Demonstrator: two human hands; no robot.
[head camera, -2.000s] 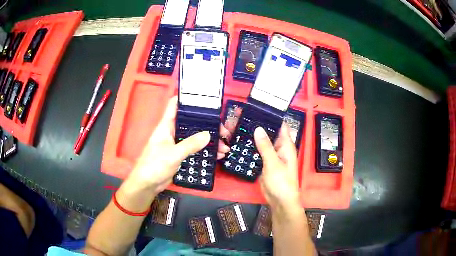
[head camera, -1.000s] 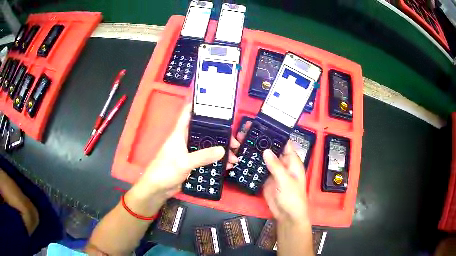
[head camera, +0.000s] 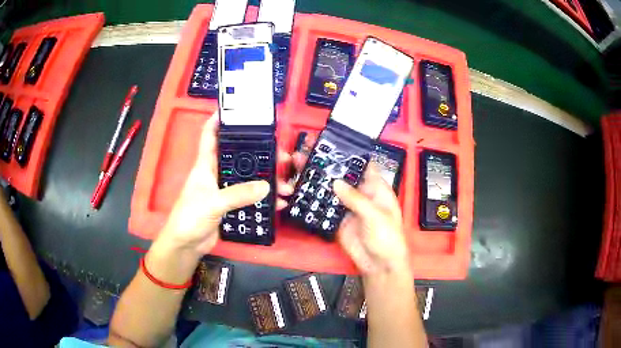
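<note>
My left hand (head camera: 204, 197) holds an open flip phone (head camera: 246, 81) upright, its thumb on the upper right keys. My right hand (head camera: 371, 217) holds a second open flip phone (head camera: 371, 88), tilted to the right, its thumb on the middle keys. Both main displays are lit white with blue blocks. The phones are above a red tray (head camera: 167, 102). The tray holds closed phones with round yellow-orange stickers, such as one at the right (head camera: 438, 190). Two more open phones lie at its upper left, partly hidden by the held left phone.
Several batteries (head camera: 304, 296) lie along the near bench edge. A red marker (head camera: 116, 163) and a ballpoint pen (head camera: 120, 128) lie left of the tray. Another red tray with phones (head camera: 58, 88) is at far left, red edges (head camera: 611, 197) at far right. Another person's arm (head camera: 20, 255) shows lower left.
The thumbs have shifted slightly on the keys. The blue blocks on both displays have changed shape. The held phones are slightly farther apart. The whole view has shifted, moving the scene up and left.
</note>
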